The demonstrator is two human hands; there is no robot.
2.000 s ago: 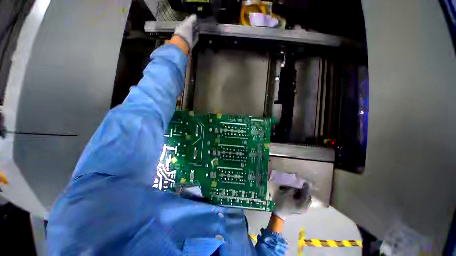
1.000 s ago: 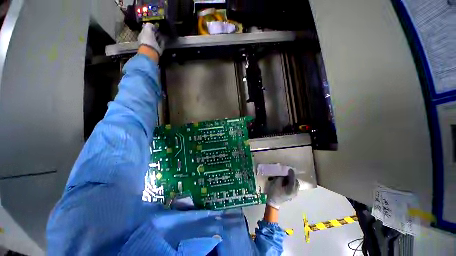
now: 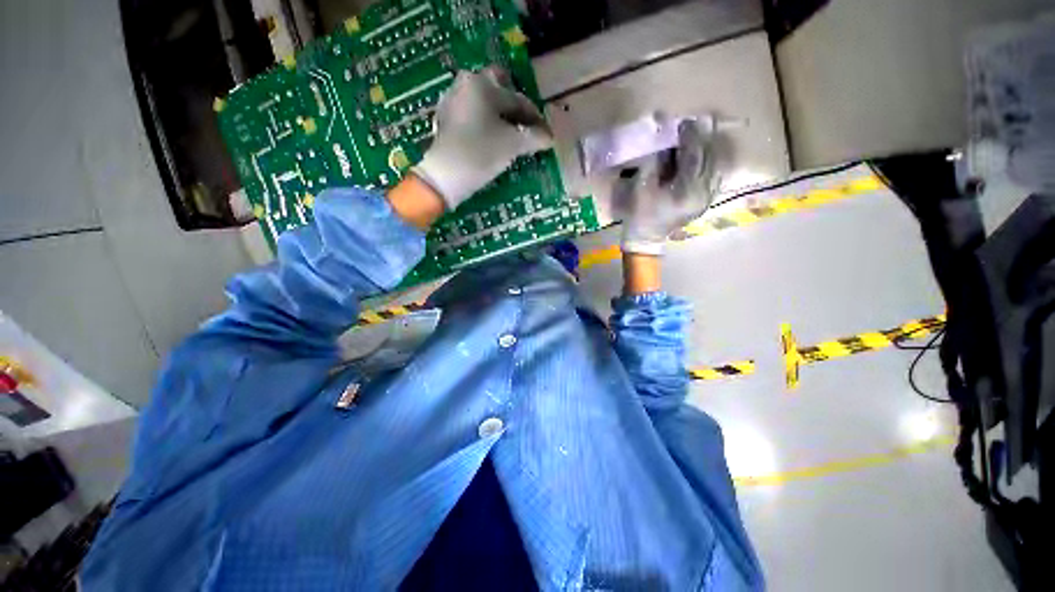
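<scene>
A large green circuit board (image 3: 330, 145) lies at the upper left, solder side up, with small yellow squares spread over it. My gloved left hand (image 3: 480, 133) is over the board's right part, fingers bent and close together. Its fingertips point right, and whether they touch the board or pinch anything small cannot be told. My gloved right hand (image 3: 671, 191) is right of the board and holds a pale lilac-white strip (image 3: 631, 142). The board's near edge is by the front of my blue coat.
A grey machine front (image 3: 752, 98) is behind my right hand, with a dark opening at the upper left. Yellow-black tape (image 3: 856, 345) marks the floor. A black stand with cables (image 3: 983, 324) is at the right. A paper sheet hangs at the upper right.
My left hand has come back from the control box at the rail and is now over the board. The view has tilted down, so the board and right hand appear higher. The right hand still holds the strip.
</scene>
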